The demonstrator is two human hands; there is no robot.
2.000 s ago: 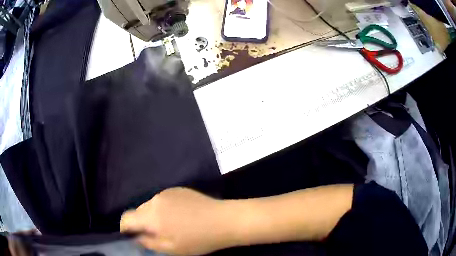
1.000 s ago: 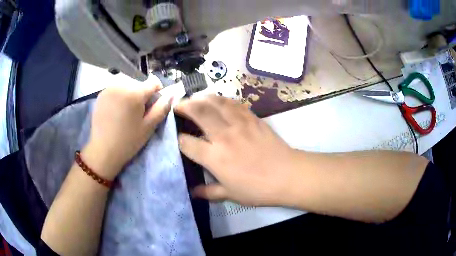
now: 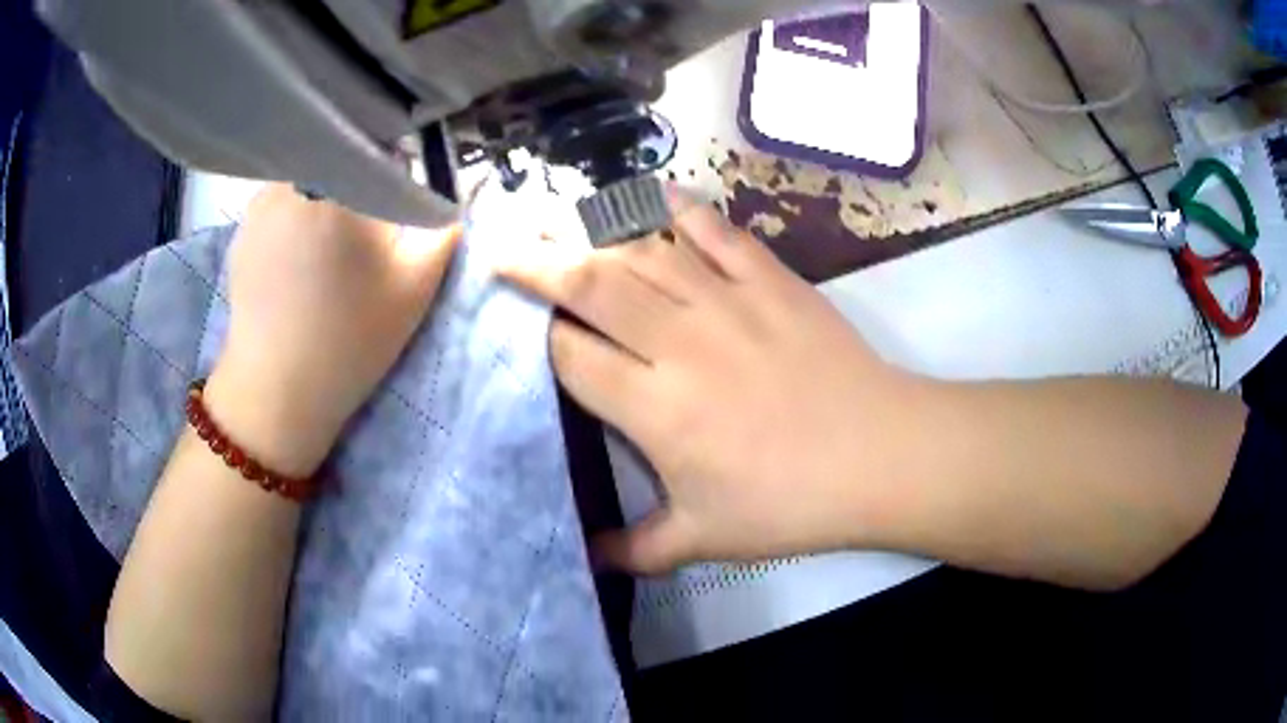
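A grey-blue quilted panel [image 3: 452,523] with dotted diagonal lines lies under the sewing machine head [image 3: 268,85]. A dark strip [image 3: 590,466] shows along its right edge. My left hand [image 3: 318,304] rests on the panel left of the needle area; its fingertips are lost in glare and behind the machine head. My right hand [image 3: 734,381] lies spread over the panel's right edge and the dark strip, fingertips close to the presser foot area, beside the ribbed metal knob [image 3: 624,211]. Whether its fingers pinch the cloth cannot be seen.
A smartphone [image 3: 836,99] lies on the worn machine bed [image 3: 833,205]. Snips with green and red handles [image 3: 1179,233] lie at the right, with a black cable [image 3: 1094,120] running past them. Dark cloth [image 3: 92,156] is at the far left.
The view has come closer to the needle area. Both hands stay on the panel beside the needle; two seconds ago the dark side lay up and one hand was low over the lap.
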